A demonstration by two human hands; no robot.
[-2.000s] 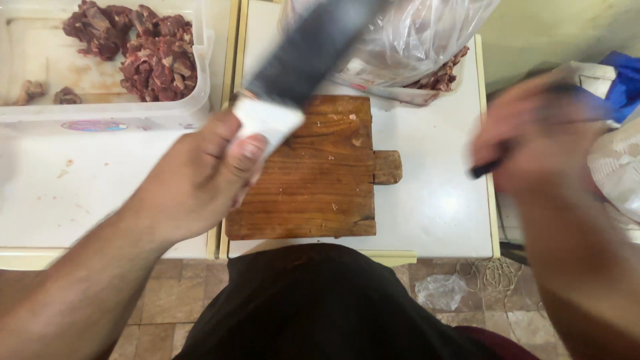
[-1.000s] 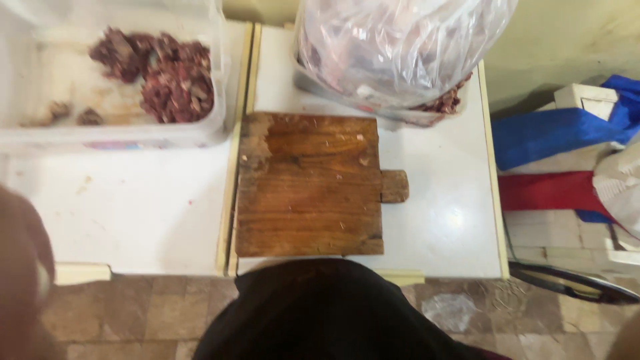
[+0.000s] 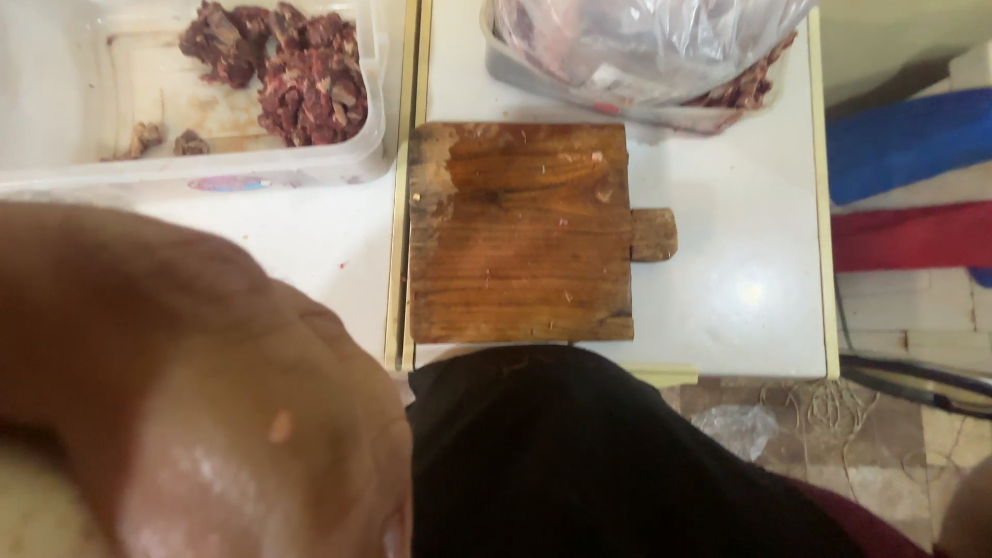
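Observation:
My left hand is very close to the camera and fills the lower left; its fingers cannot be made out, nor whether it holds anything. A patch of skin shows at the lower right edge, probably my right arm; my right hand is out of view. Between them, past the black cloth over my lap, a wooden cutting board lies flat with its short handle to the right and small scraps on it. No knife is visible.
Cut raw meat lies in a clear plastic bin at upper left. A clear plastic bag covers a tub with more meat, behind the board. Blue and red material is at right.
Two seconds ago my left hand held a white-handled knife over the board and my right hand was at right with a dark object. Now my left hand looms at lower left; the knife is out of sight.

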